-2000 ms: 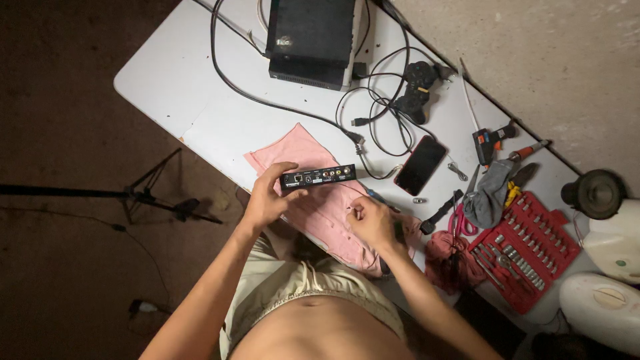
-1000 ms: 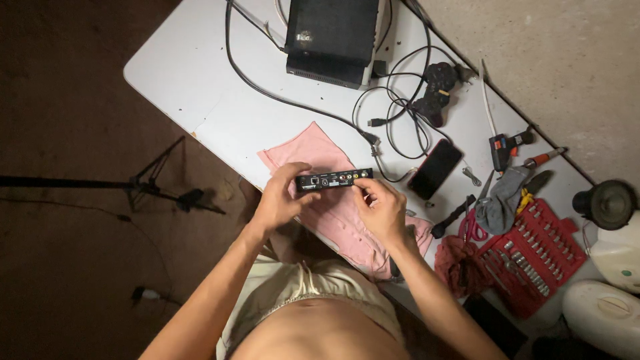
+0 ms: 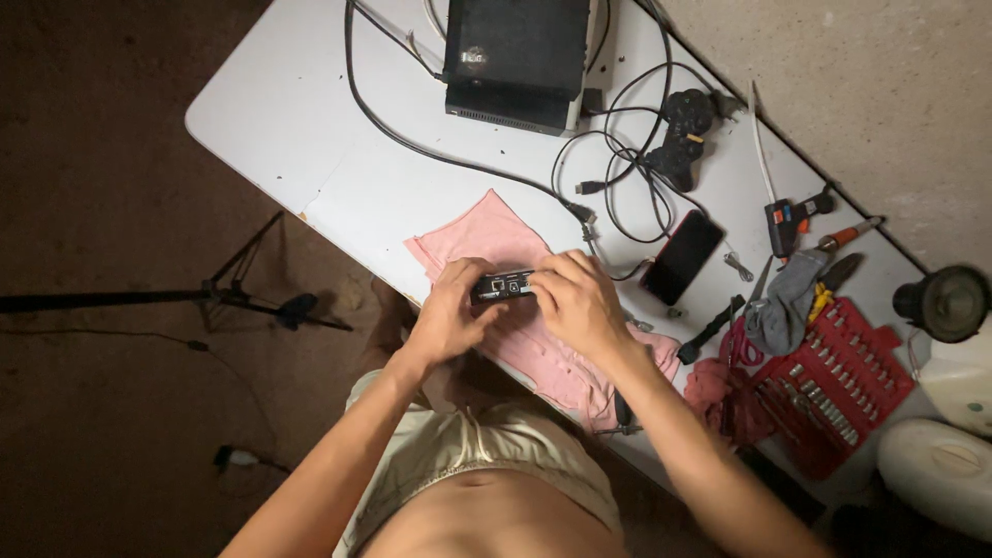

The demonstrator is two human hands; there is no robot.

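A small black electronic box (image 3: 500, 287), with a row of ports on the side facing up, is held above a pink cloth (image 3: 487, 230) at the table's near edge. My left hand (image 3: 453, 314) grips its left end, thumb below and fingers above. Over the right end of the box my right hand (image 3: 577, 306) has its fingers closed, covering the ports there. Whether a small part sits between those fingertips cannot be seen. The cloth spreads under both hands and bunches up toward the right.
On the white table (image 3: 271, 93) lie a large black device (image 3: 515, 58), looped black cables (image 3: 608, 167), a game controller (image 3: 682, 139), a smartphone (image 3: 682, 257), a glue gun (image 3: 790, 221), a grey cloth (image 3: 783, 306) and a red socket set (image 3: 841, 380). A tripod (image 3: 213, 293) stands left.
My right hand, beside the box two seconds ago, came to its right end and now covers more of it. My left hand has stayed on the left end. The view has shifted slightly.
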